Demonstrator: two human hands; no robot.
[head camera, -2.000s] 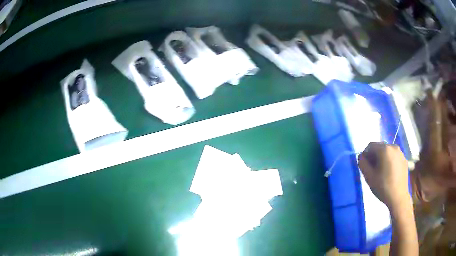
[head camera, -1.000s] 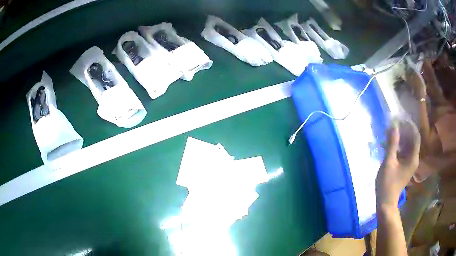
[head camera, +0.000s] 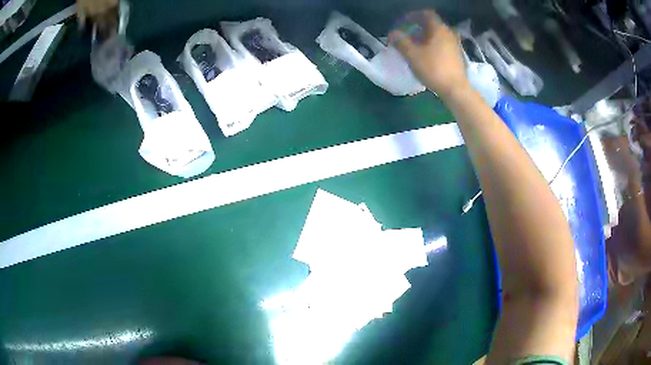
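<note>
My right hand reaches over the bagged products at the upper middle. Its fingers are bent around a small, shiny clear polybag, which is blurred. The hand hides part of the white bagged product beneath it. Other white bagged products lie in a row, with black cables at their open ends. The blue bin is at the right, partly hidden by my forearm. My left hand is not identifiable; only a dark reddish sliver shows at the bottom edge.
White leaflets lie fanned on the green belt, near a white stripe. A white cable hangs over the bin. Another person's hand is at a blurred clear-and-white item, upper left. Another person's arm is at right.
My right hand has moved from the bin to the upper-middle bagged products. Another person's hand has appeared at the upper left. The leftmost bagged product no longer lies in its earlier place.
</note>
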